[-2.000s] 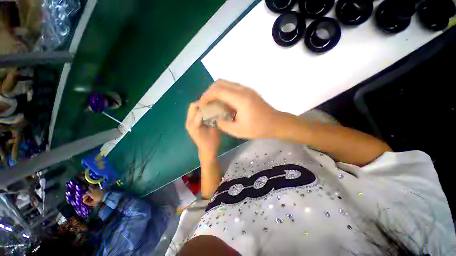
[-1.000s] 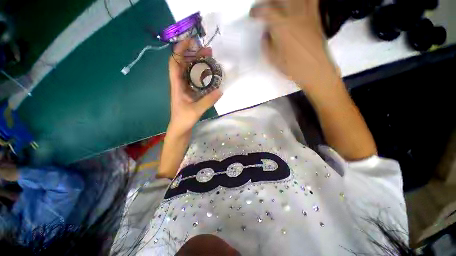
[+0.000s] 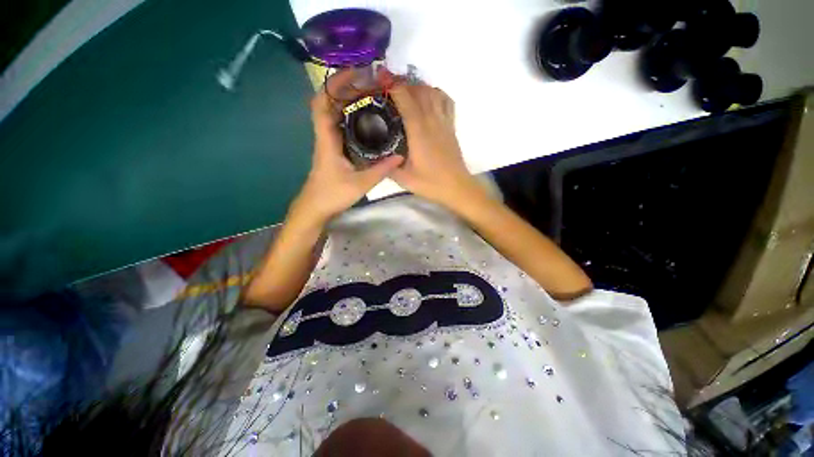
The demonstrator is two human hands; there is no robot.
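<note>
A wired ring unit [image 3: 373, 130] is held upright between my two hands, its dark round centre facing me and a yellow patch on its upper edge. My left hand [image 3: 334, 161] grips its left side and my right hand [image 3: 428, 143] grips its right side, thumbs near each other below it. A shiny purple housing [image 3: 346, 37] is just beyond my fingertips, over the white sheet's left edge. Thin red and dark wires run between it and the ring unit. A white lead with a blurred connector [image 3: 234, 73] extends left over the green bench.
Several black flanged housings [image 3: 571, 45] stand on the white sheet [image 3: 500, 116] at upper right. A black tray [image 3: 660, 223] lies below the bench edge at right, beside cardboard [image 3: 759, 330]. The green bench top [image 3: 161, 161] is at left. A person's blue clothing [image 3: 45, 312] shows at lower left.
My right hand has come back from the black housings and closed on the ring unit. The ring's centre now looks dark where it was open before. The purple housing now faces upward more.
</note>
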